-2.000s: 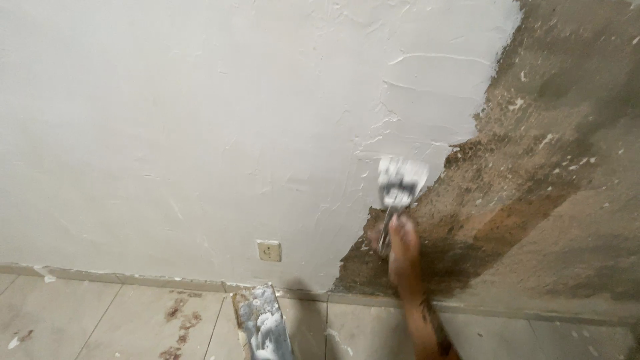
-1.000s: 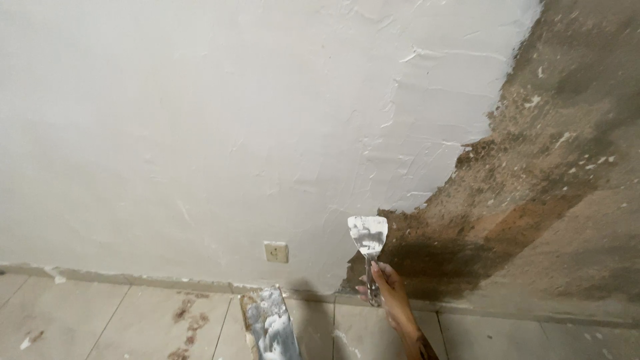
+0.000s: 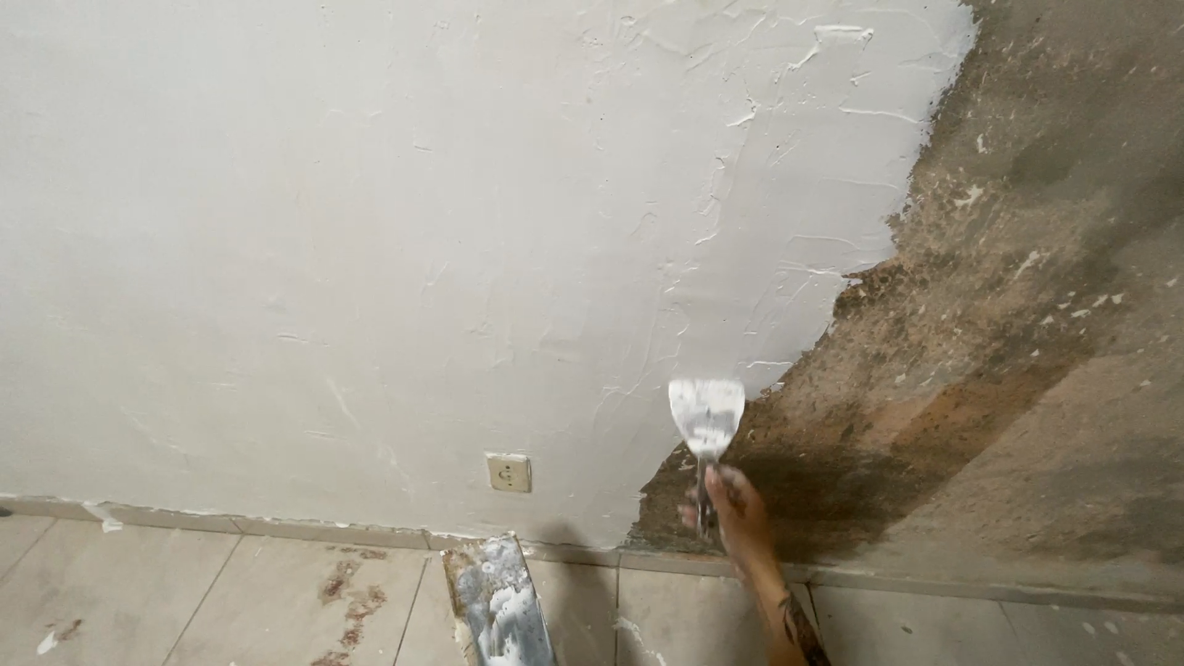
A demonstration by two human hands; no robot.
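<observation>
My right hand [image 3: 731, 509] grips the handle of a putty knife [image 3: 708, 414], its blade pointing up and smeared with white filler. The blade lies at the lower edge of the white skim coat [image 3: 555, 231], beside the bare brown wall [image 3: 999, 388]. Left of the hand, a flat metal plate or trowel [image 3: 504, 601] loaded with white filler rises from the bottom edge of the view; what holds it is hidden. My left hand does not show.
A wall socket [image 3: 509, 473] sits low in the coated wall. Below it run a tile skirting [image 3: 324, 532] and a tiled floor [image 3: 296, 592] with reddish-brown stains and white drips. A shadow falls beside the filler-covered plate.
Two seconds ago the putty knife was higher on the coat's edge; it dropped lower by one second ago. Now its blade is back against the coat's lower edge. My right hand has kept its grip.
</observation>
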